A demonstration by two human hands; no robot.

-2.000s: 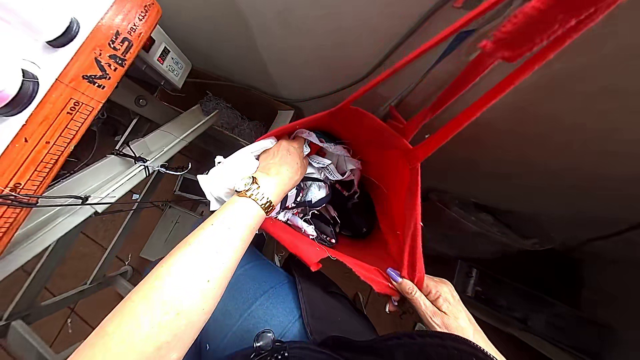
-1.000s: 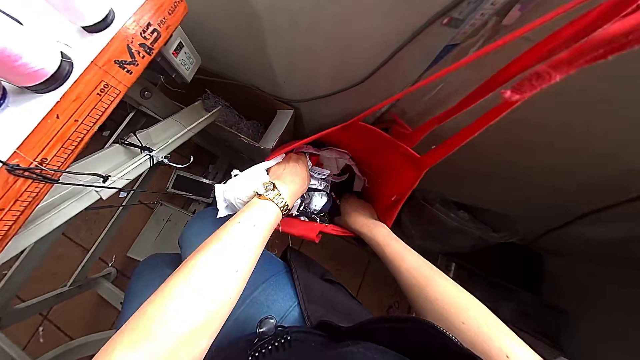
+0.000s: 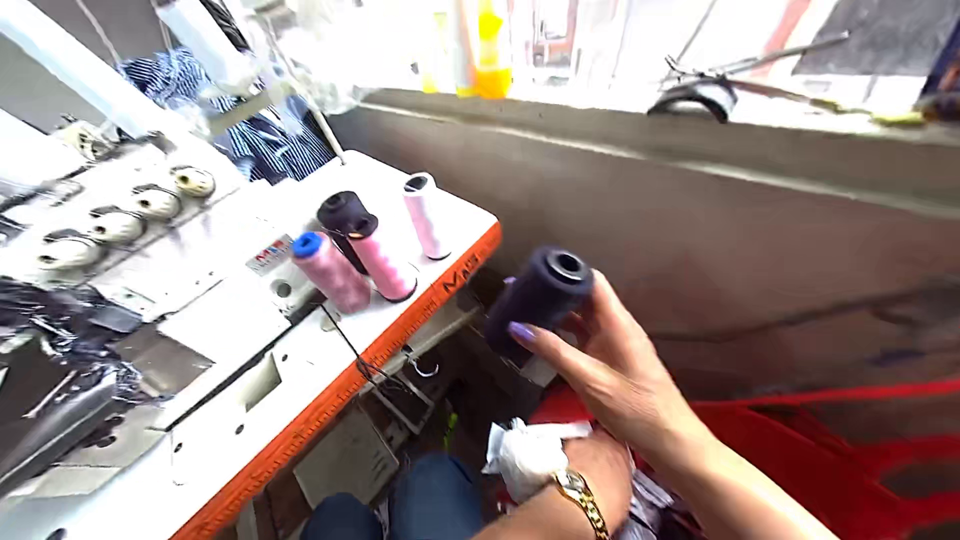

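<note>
My right hand (image 3: 607, 367) grips a dark thread cone (image 3: 538, 300), held upright but tilted beside the table's orange edge. Below it, my left hand (image 3: 600, 469), with a gold watch on the wrist, has a bunched white cloth (image 3: 529, 457) at its fingers, over the red fabric bag (image 3: 795, 465). Some crumpled fabric pieces (image 3: 649, 499) show in the bag beside the left wrist. On the white sewing table (image 3: 469, 214) stand several pink thread cones (image 3: 382, 259) and a dark cone (image 3: 341, 214).
An industrial sewing machine (image 3: 217, 300) fills the left side, with dark fabric (image 3: 97, 352) on it. Striped fabric (image 3: 277, 146) lies behind. A window ledge (image 3: 600, 135) runs along the wall. A metal hook (image 3: 424, 365) and cords hang at the table edge.
My right hand has come out of the red bag and now holds a dark thread cone above it. My left hand stays low with the white cloth. The view has swung toward the table and window.
</note>
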